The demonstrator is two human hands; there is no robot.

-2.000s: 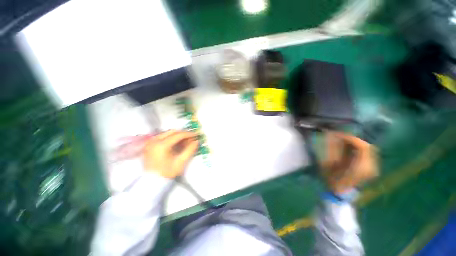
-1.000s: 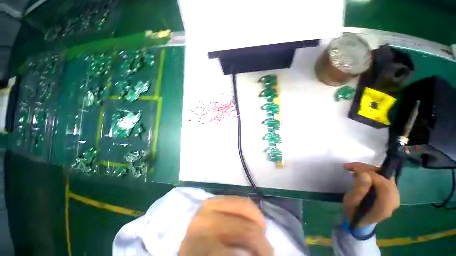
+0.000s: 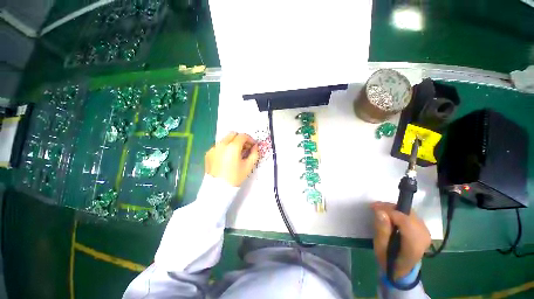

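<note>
My right hand (image 3: pixel 404 236) holds the black soldering iron (image 3: pixel 404 198), its metal tip at the yellow sponge (image 3: pixel 423 142) on the front of the black iron stand (image 3: pixel 438 108). A blue band is on my right wrist. My left hand (image 3: pixel 233 159) is at the scattered red bits (image 3: pixel 264 146), with thumb and fingertips close together. Whether a bit is pinched between them is too small to tell. Several small green circuit boards (image 3: pixel 308 146) stand in a column along a narrow yellowish strip (image 3: pixel 321 206) on the white sheet (image 3: pixel 357 193).
A round brown can (image 3: pixel 383 96) with silvery bits and a loose green board (image 3: pixel 386 130) are left of the stand. A black power unit (image 3: pixel 489 157) is at right. A black cable (image 3: pixel 275 181) runs beside the boards. Clear trays (image 3: pixel 126 169) hold green boards at left. A white unit (image 3: pixel 293 47) is behind.
My left hand has moved from the front edge to the red bits. My right hand has brought the iron's tip left and down from beside the power unit to the sponge. The view has shifted.
</note>
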